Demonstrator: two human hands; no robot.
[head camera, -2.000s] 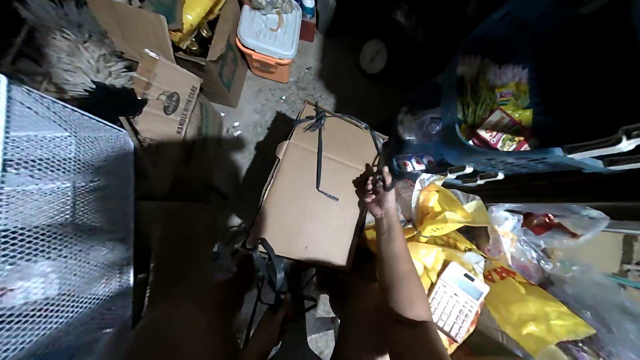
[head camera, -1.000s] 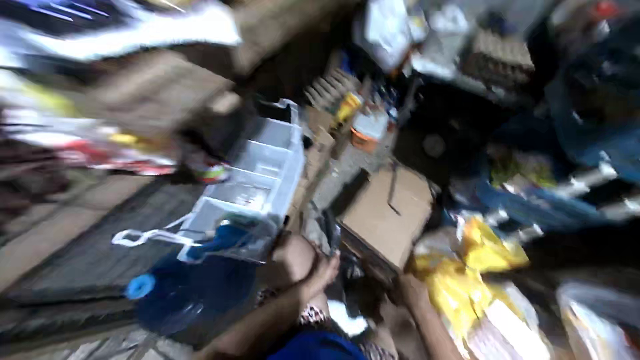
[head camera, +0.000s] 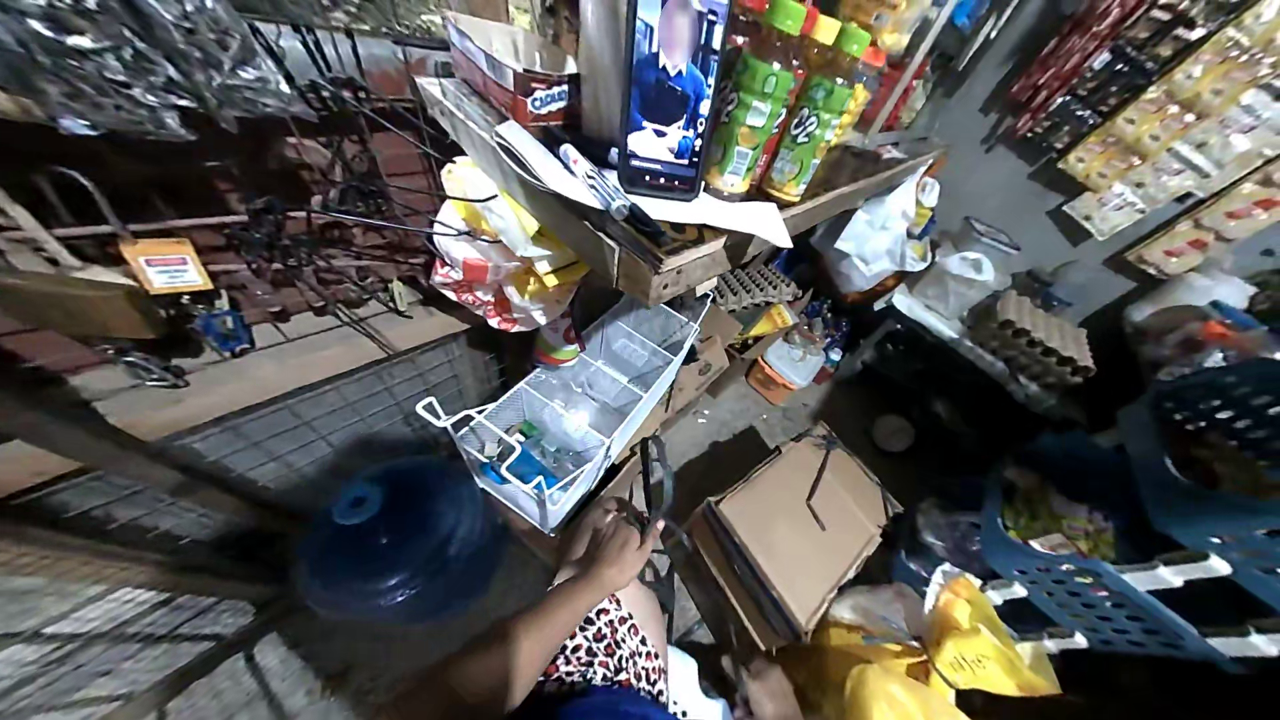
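Below the centre, my left hand (head camera: 615, 548) is closed around a dark flat strap (head camera: 655, 480), which loops up above the fingers. At the bottom edge, my right hand (head camera: 768, 690) is dim and partly cut off, near the lower corner of a brown cardboard box (head camera: 800, 520); its fingers are hard to make out. The box lies tilted on the floor to the right of my knees, with a dark cord (head camera: 822, 485) across its top.
Left stand a white wire basket with compartments (head camera: 600, 390) and a blue water jug (head camera: 400, 540). A wooden shelf (head camera: 660, 270) above holds a phone (head camera: 672, 100) and bottles (head camera: 745, 110). Yellow plastic bags (head camera: 975, 640) and blue crates (head camera: 1110, 600) are at the right.
The view has swung up and left, bringing in the shelf and phone. My right hand was at the box's upper right side two seconds ago and is now by its lower end.
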